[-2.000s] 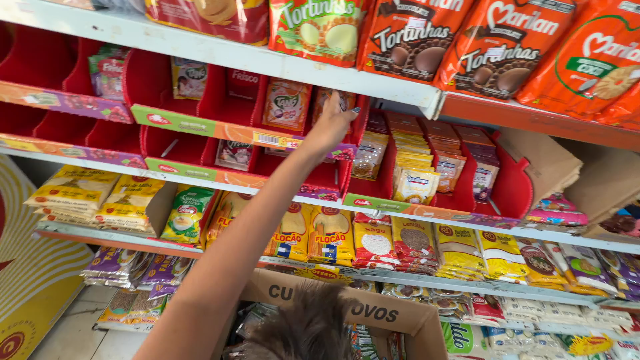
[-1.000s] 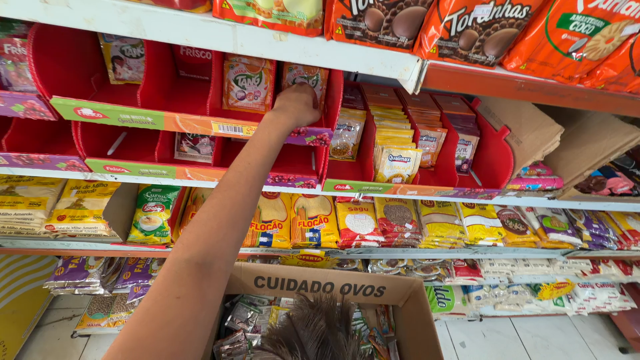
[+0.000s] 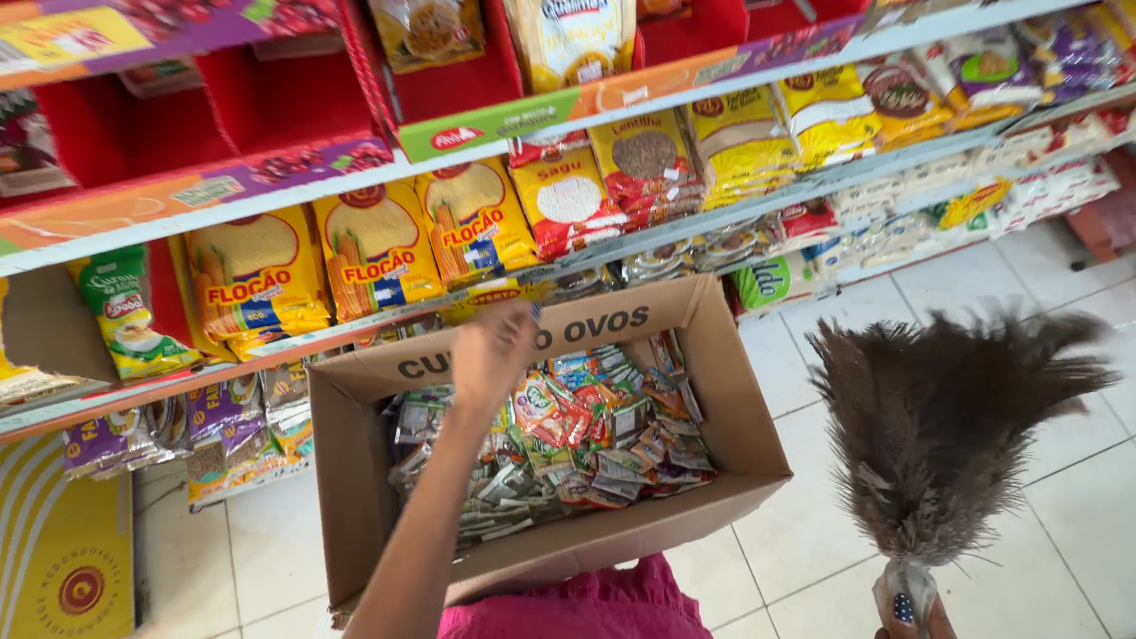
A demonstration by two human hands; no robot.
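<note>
My left hand (image 3: pixel 495 348) is over the near side of the shelf, above the far wall of an open cardboard box (image 3: pixel 612 541); its fingers are blurred, so whether it holds anything is unclear. Many small drink-mix and seasoning sachets (image 3: pixel 568 426) lie heaped inside the box. At the lower right my right hand (image 3: pixel 914 617) grips the wrapped handle of a dark feather duster (image 3: pixel 932 435), whose feathers point up and away from me, above the floor.
Red display trays (image 3: pixel 293 98) fill the upper shelf. Below them stand yellow corn flour bags (image 3: pixel 257 275), a sago bag (image 3: pixel 566 202) and lentil bags (image 3: pixel 648 160). Purple packets (image 3: pixel 226 408) sit on the lowest shelf at left. A yellow panel (image 3: pixel 67 541) stands beside the white tiled floor (image 3: pixel 825 506).
My left hand has moved down from the upper red tray to above the box. The duster, earlier in front of the box, is now to its right. The view has tilted down.
</note>
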